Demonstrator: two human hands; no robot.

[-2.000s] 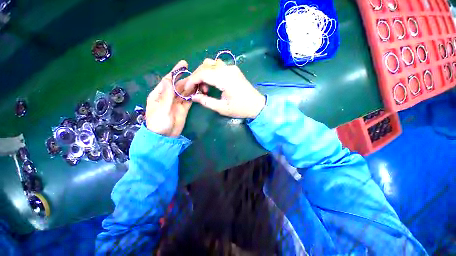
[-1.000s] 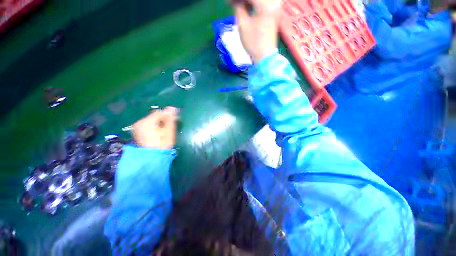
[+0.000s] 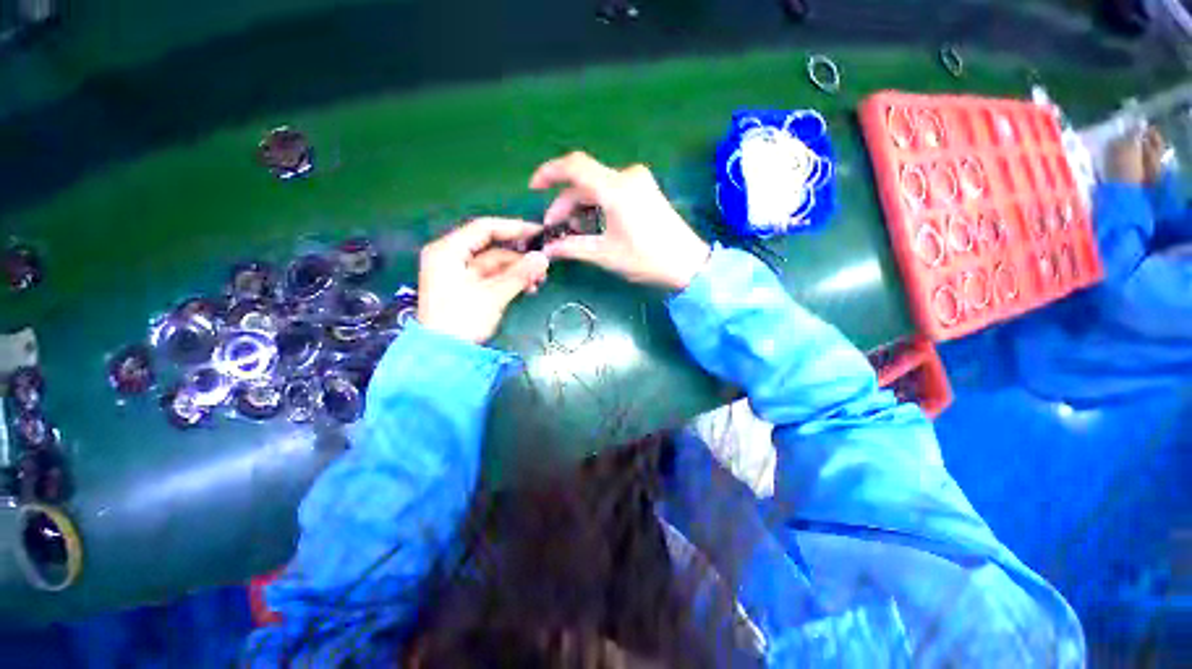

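Observation:
My left hand (image 3: 481, 277) and my right hand (image 3: 625, 225) meet above the green bench. Between their fingertips they hold a small dark round unit (image 3: 556, 235), seen nearly edge-on and partly covered by the fingers. A thin metal ring (image 3: 571, 326) lies alone on the bench just below my hands. A pile of shiny black and silver round parts (image 3: 248, 350) lies to the left of my left hand. A single dark round part (image 3: 285, 152) lies above the pile.
A blue bin (image 3: 735, 209) of white loops stands right of my hands. Beyond it are a red compartment tray (image 3: 931, 320) with rings and a small red crate (image 3: 931, 382). A tape roll (image 3: 72, 549) lies far left. Another person's blue sleeve (image 3: 1137, 255) is at right.
My right hand has come back from beside the red tray to my left hand. Both now hold the dark unit. The camera view has shifted. A ring now lies below my hands.

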